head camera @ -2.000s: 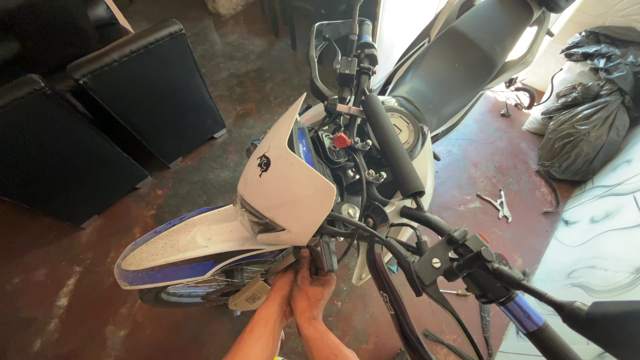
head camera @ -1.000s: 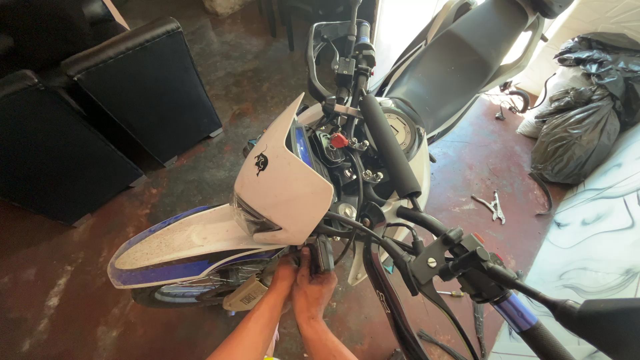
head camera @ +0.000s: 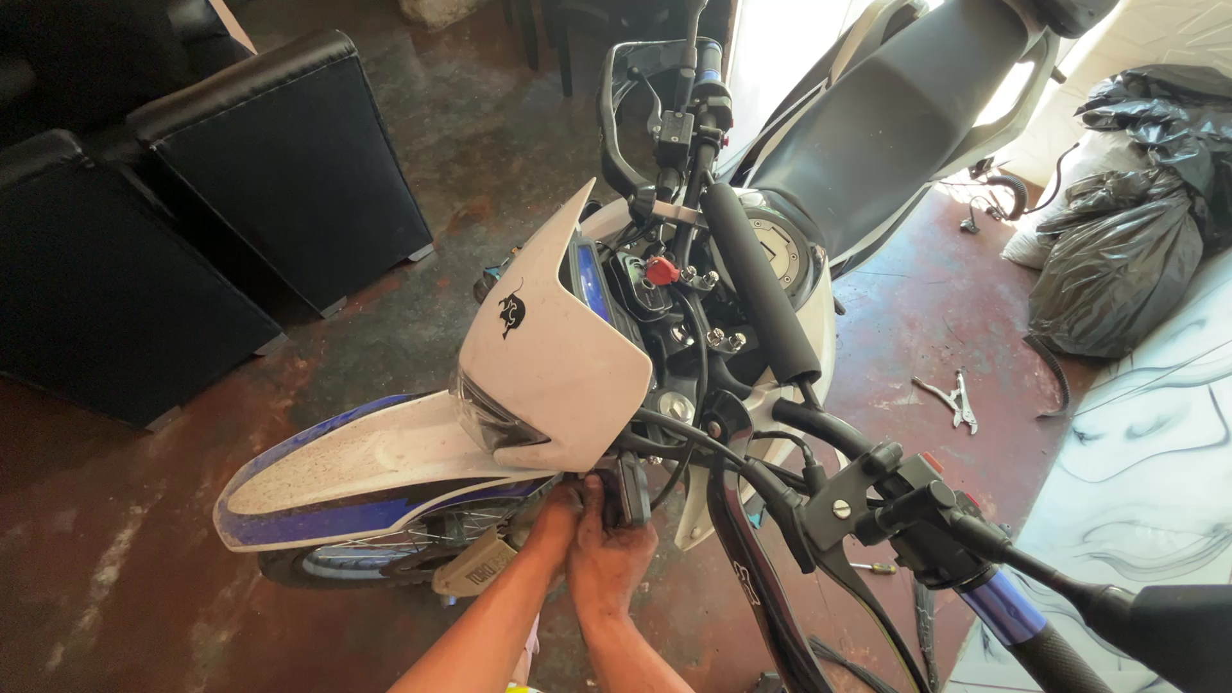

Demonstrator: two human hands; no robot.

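Observation:
A motorcycle with a white headlight fairing point(head camera: 549, 356) and a white and blue front fender point(head camera: 366, 472) fills the middle of the view. My left hand point(head camera: 556, 515) and my right hand point(head camera: 611, 553) are close together just below the fairing, by the fork. My right hand is against a dark rectangular part point(head camera: 632, 489), which looks like a turn signal. The fingertips of both hands are partly hidden under the fairing, so what they hold cannot be told. A red key point(head camera: 661, 270) sits near the instrument panel.
Locking pliers point(head camera: 953, 399) and a screwdriver point(head camera: 871, 569) lie on the red floor. Black padded chairs point(head camera: 289, 173) stand at the left. Black plastic bags point(head camera: 1116, 260) are at the right, beside a marbled white panel point(head camera: 1136, 491). The handlebar grip and mirror extend to the lower right.

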